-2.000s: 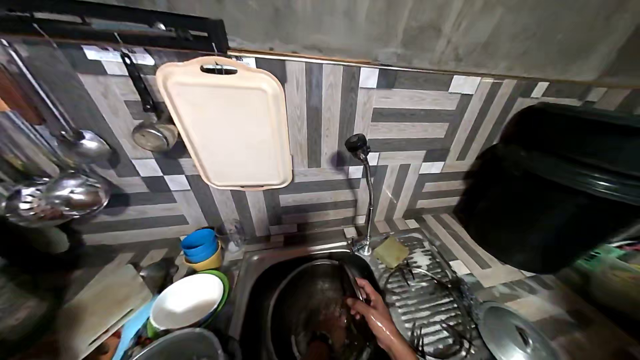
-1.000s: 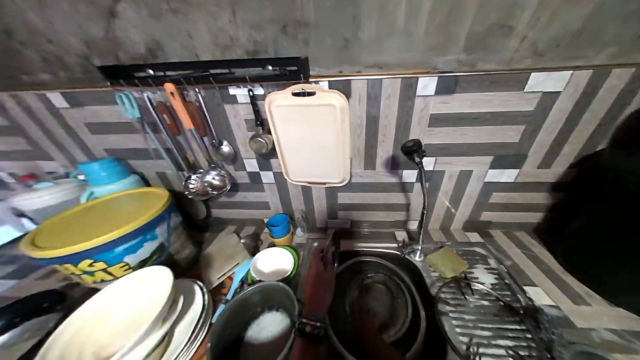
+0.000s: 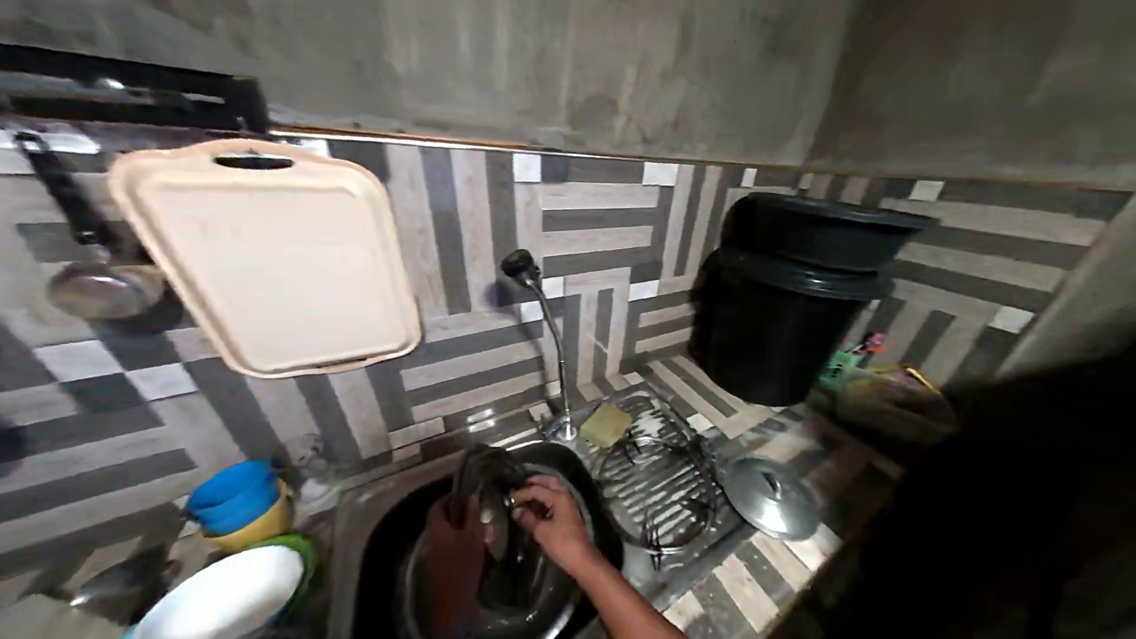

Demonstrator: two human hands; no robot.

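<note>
Over the sink [image 3: 348, 541], my right hand [image 3: 552, 519] has its fingers bent against a dark, wet item [image 3: 506, 541], perhaps a pan or lid; its exact kind is unclear. My left hand [image 3: 454, 555] is a blurred, shadowed shape at the left of that item, and its fingers cannot be made out. A large dark metal basin [image 3: 568, 612] lies in the sink beneath both hands. Behind them rises the flexible faucet [image 3: 557, 346] with a black spray head. A yellow-green sponge [image 3: 606, 426] rests beside the faucet's base.
Right of the sink, a wire rack [image 3: 666, 497] lies on the ridged drainboard, with a metal lid [image 3: 770, 497] beyond. Blue cups [image 3: 232, 497] and a white bowl [image 3: 222, 599] stand left. A beige tray [image 3: 284, 266] hangs on the wall. Black tubs [image 3: 781, 311] stand in the corner.
The view has swung right since one second ago. My left arm was above the pot beside the sink; now both hands are over the basin, at a dark item raised in it.
</note>
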